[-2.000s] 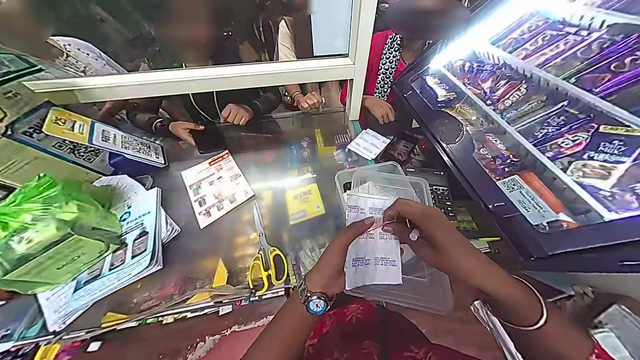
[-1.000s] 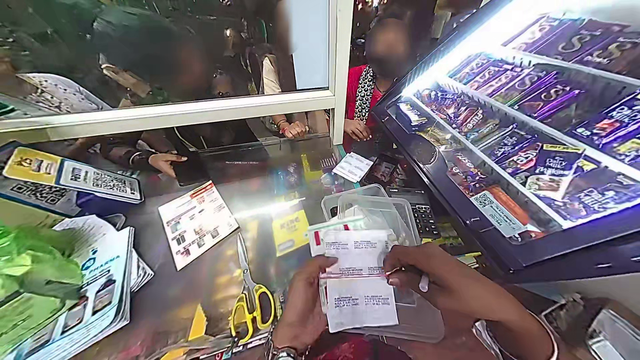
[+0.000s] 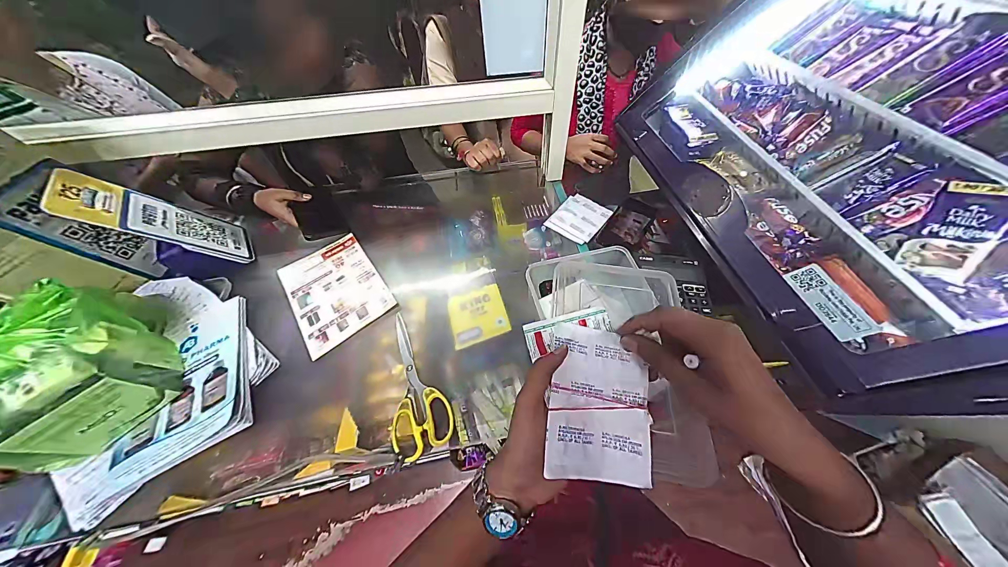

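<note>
My left hand [image 3: 529, 433], with a wristwatch, grips the left side of a stack of printed white paper strips [image 3: 598, 441], which look like medicine packs. A red rubber band [image 3: 591, 409] runs across the stack. My right hand [image 3: 693, 354] pinches the stack's top right edge with thumb and fingers. Behind the top edge shows a white, green and red printed pack [image 3: 543, 337]. Clear plastic containers [image 3: 669, 287] lie under and beyond my hands. Yellow-handled scissors [image 3: 421, 421] rest on the glass counter to the left, blades pointing away.
A lit chocolate display case [image 3: 709, 236] stands at the right. A calculator [image 3: 693, 295] is beside the containers. A printed leaflet [image 3: 336, 296], a green plastic bag [image 3: 79, 362] and a QR-code stand [image 3: 150, 213] are on the left. People's hands rest beyond the window frame [image 3: 315, 118].
The stack, held flat one second ago with the coloured pack's edge behind it, now has more of that pack showing above it. My right hand has moved to the stack's top edge.
</note>
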